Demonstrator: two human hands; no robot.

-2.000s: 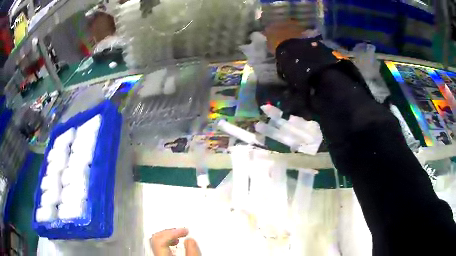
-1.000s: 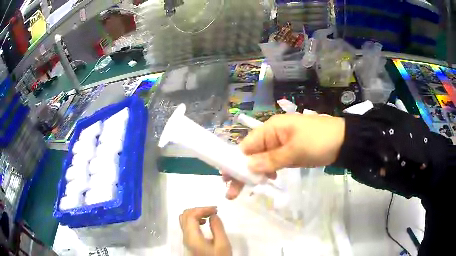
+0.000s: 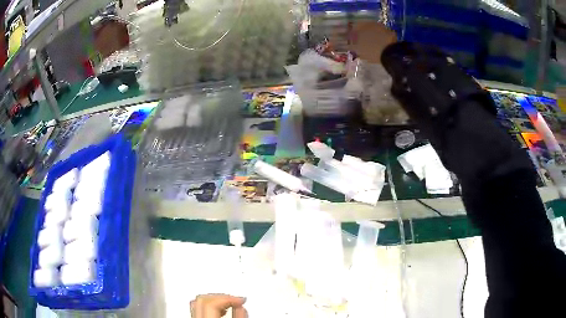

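Note:
My right hand (image 3: 372, 41) reaches to the back of the bench, above the clear containers; it is blurred, its fingers are hard to make out, and whether it holds anything cannot be told. My left hand (image 3: 217, 305) is low at the bottom edge, mostly cut off, with curled fingers. A whitish syringe barrel (image 3: 279, 176) lies on the bench, and a second barrel (image 3: 329, 179) lies to its right beside crumpled white tissue (image 3: 369, 191). Another clear barrel (image 3: 367, 241) stands out at the front over the white sheet (image 3: 205, 267). A narrow barrel (image 3: 235, 217) points towards me.
A blue crate (image 3: 118, 242) with rows of white items is at the left. A clear tray (image 3: 192, 143) lies behind it. Clear containers (image 3: 319, 84) stand at the back. More tissue (image 3: 428, 169) lies near my right sleeve. A thin black cord (image 3: 462, 267) hangs at the right.
My right hand has moved from above the front edge, where it held a large white syringe barrel, to the back. That barrel no longer shows in it. My left hand sits lower in the picture.

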